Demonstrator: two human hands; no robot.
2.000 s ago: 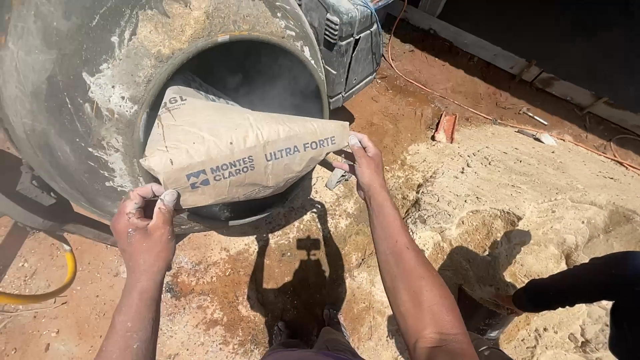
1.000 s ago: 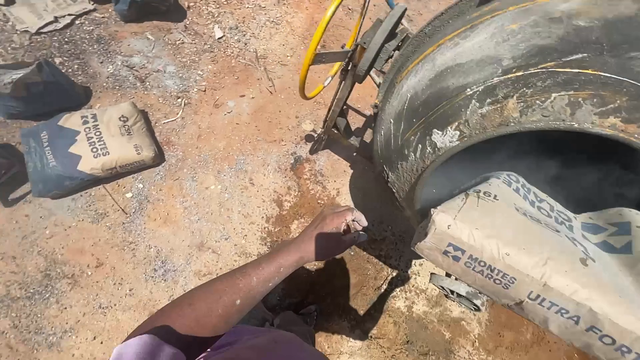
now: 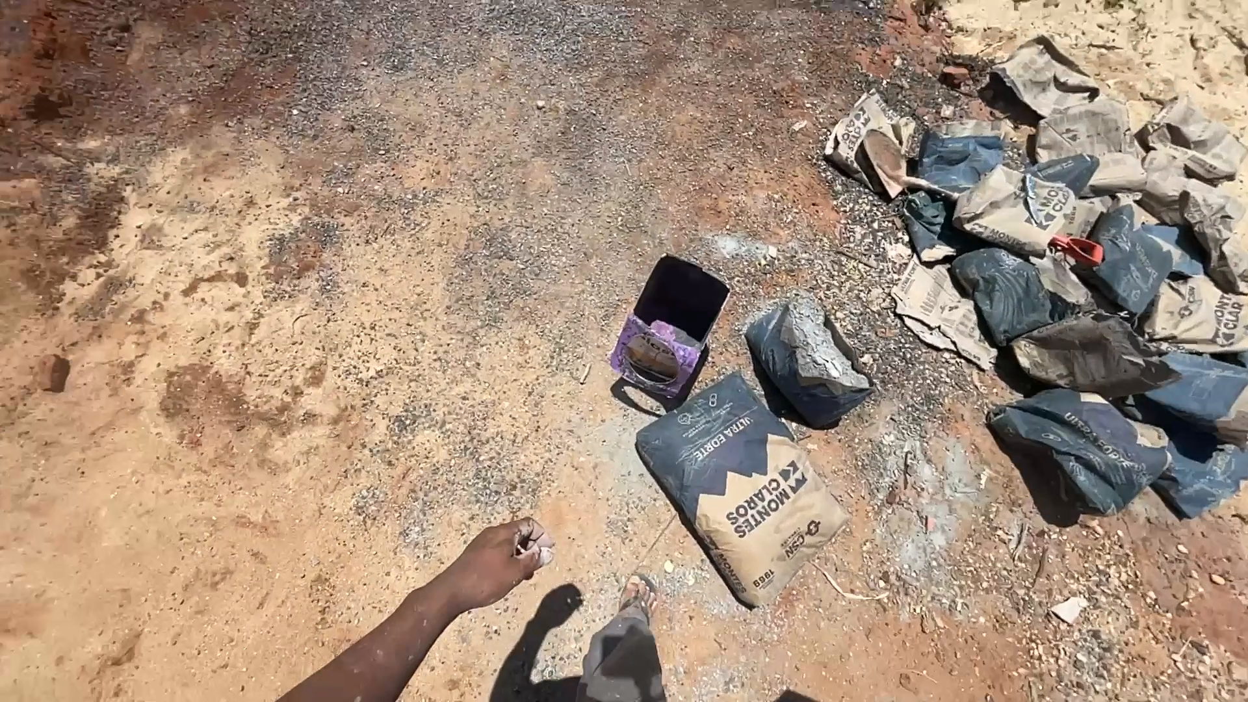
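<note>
My left hand (image 3: 507,563), dusted with grey powder, hangs over the sandy ground with its fingers loosely curled and nothing seen in them. To its right lies a full paper cement bag (image 3: 746,487), blue and tan. Just beyond that bag stands an opened, partly filled cement bag (image 3: 811,361) with grey powder at its top. A square bucket (image 3: 678,317) with a purple label and a dark inside is beside both bags. My right hand is out of view.
A heap of crumpled empty cement bags (image 3: 1014,210) spreads over the right side, with a red handle (image 3: 1077,251) on it. A foot (image 3: 639,593) shows at the bottom. Loose gravel (image 3: 526,244) covers part of the ground.
The view has swung away from the concrete mixer. Both hands held a cement bag at its mouth two seconds ago; a second ago the left hand was off it. The right hand has left view.
</note>
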